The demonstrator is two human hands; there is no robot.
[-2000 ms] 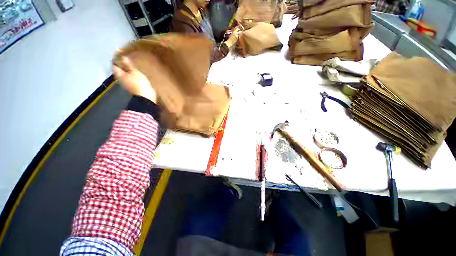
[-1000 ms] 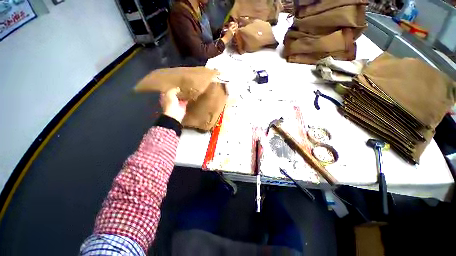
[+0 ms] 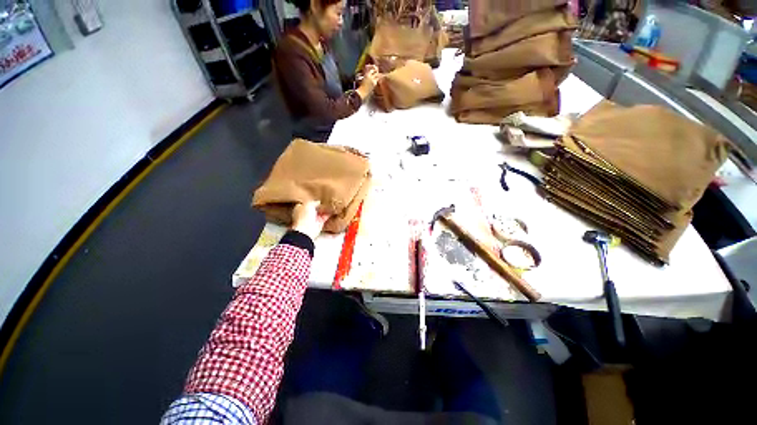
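Observation:
My left hand (image 3: 308, 217) is at the front edge of a brown folded piece (image 3: 309, 176) that lies on the stack at the table's left. The fingertips are hidden at the fabric, so I cannot tell whether they grip it. My right hand is not in view. A red strip (image 3: 348, 249) runs on the white table just right of the stack. The narrow metal bar (image 3: 422, 311) juts from the table's front edge.
A claw hammer (image 3: 490, 256), round rings (image 3: 520, 254), a thin dark tool (image 3: 480, 302) and a small hammer (image 3: 605, 270) lie to the right. Dark pliers (image 3: 516, 174) lie near a fanned brown stack (image 3: 631, 178). A tall brown pile (image 3: 515, 70) and a seated person (image 3: 311, 75) are beyond.
The brown piece has come down from the air onto the left stack, flattening out. My left hand has lowered with it to the stack's front edge. The view has shifted slightly.

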